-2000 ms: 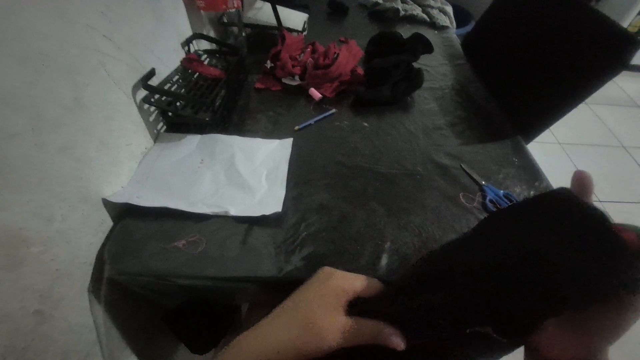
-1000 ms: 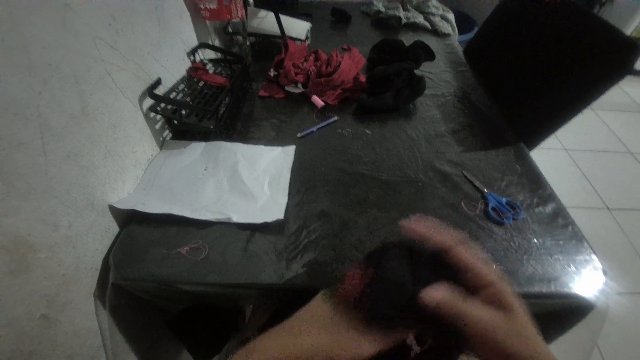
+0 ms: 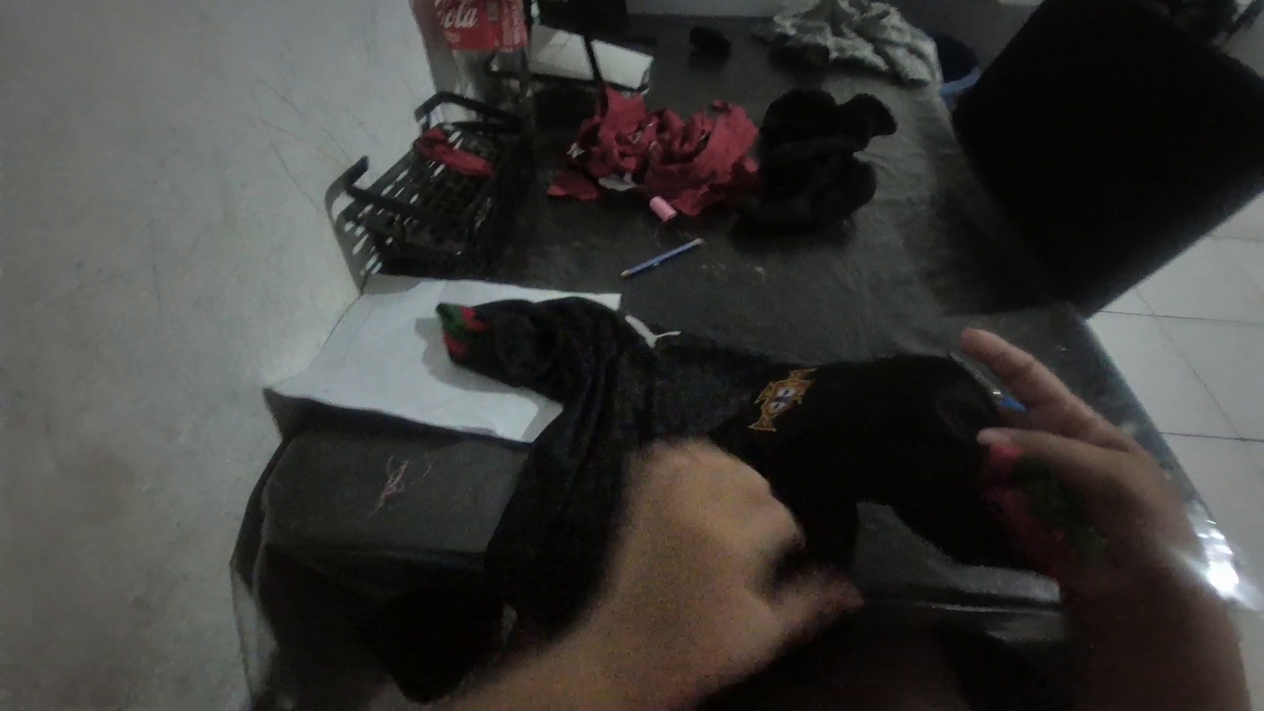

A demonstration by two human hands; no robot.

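A small black garment [image 3: 691,385] with an embroidered crest lies spread over the near part of the table. Its sleeve ends show red and green trim, one resting over the white sheet of paper [image 3: 395,346]. My left hand [image 3: 711,523], blurred, is over the garment's near middle; whether its fingers grip cloth is unclear. At the right sleeve end, my right hand [image 3: 1096,464] has its thumb and fingers around the red and green cuff [image 3: 1047,504]. Only a bit of the blue-handled scissors [image 3: 1007,401] shows behind the right sleeve.
Beyond the paper are a black plastic basket [image 3: 434,207], a blue pen or pencil [image 3: 662,258], a pink thread spool [image 3: 663,208], red cloth scraps [image 3: 681,148] and bunched black fabric [image 3: 820,158]. A bottle [image 3: 484,30] stands back left; a black chair [image 3: 1116,138] is at the right edge.
The black garment, bunched between both hands a second ago, is now spread across the table and partly covers the paper. My hands have moved apart, the right one toward the right.
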